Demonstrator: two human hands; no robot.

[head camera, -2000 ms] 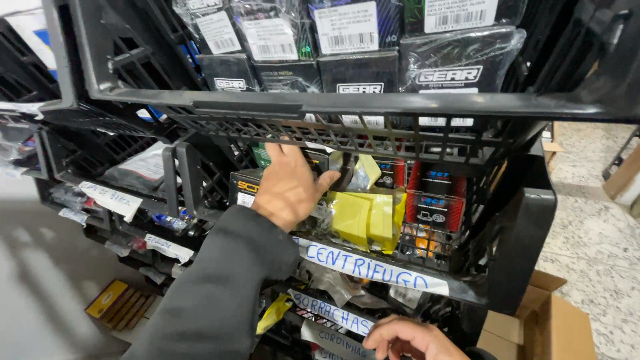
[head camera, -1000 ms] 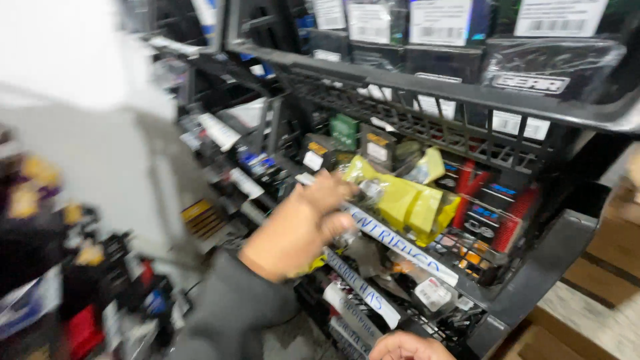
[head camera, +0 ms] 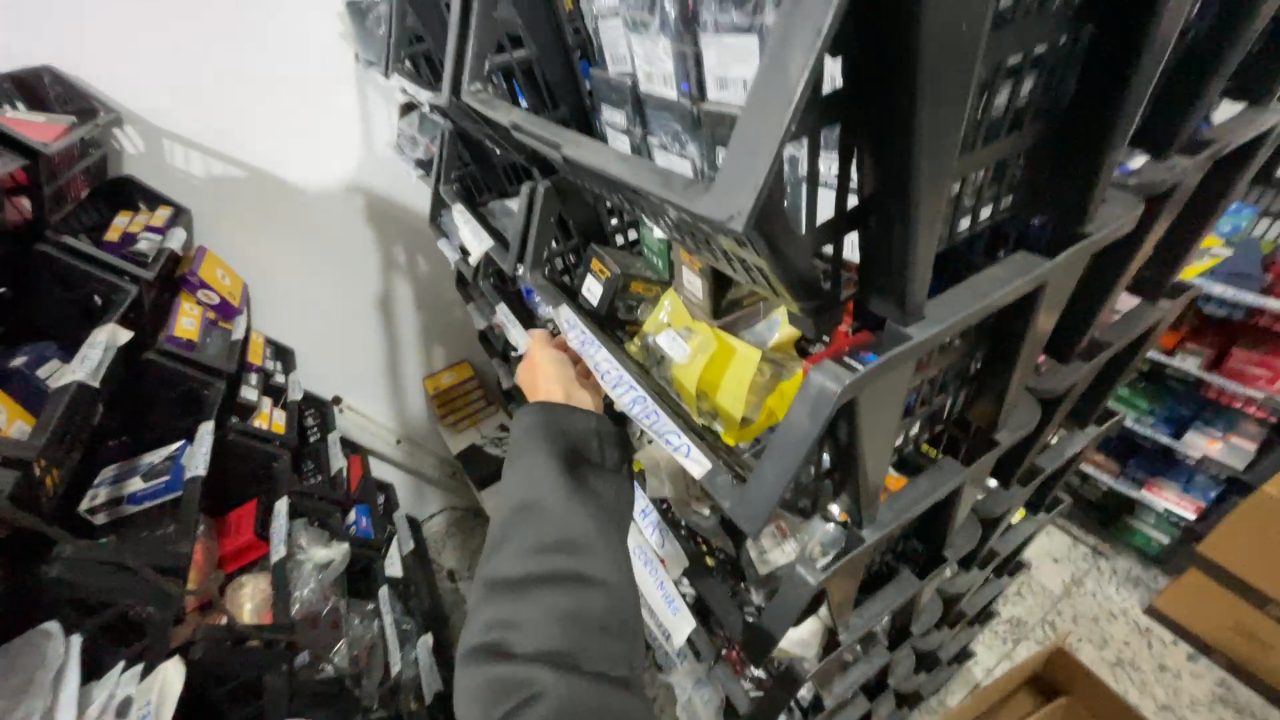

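My left hand [head camera: 560,372], in a dark sleeve, is at the front rim of a black plastic crate [head camera: 790,450], by the left end of its handwritten paper label [head camera: 635,398]. Its fingers are curled and partly hidden, so a firm grip cannot be made out. Inside the crate lie yellow plastic packets [head camera: 715,370], small black boxes [head camera: 612,283] with white stickers, a green box [head camera: 655,250] and a red item [head camera: 842,340]. My right hand is out of view.
An upper crate [head camera: 760,150] with wrapped boxes overhangs this one. More black bins [head camera: 130,380] with packaged parts stand at left, near a white wall. Yellow boxes [head camera: 460,395] sit low behind my hand. An open cardboard box [head camera: 1050,690] is at bottom right.
My left hand has moved out of the crate's contents to the left part of its front rim. My right hand has left the view. The view has swung strongly.
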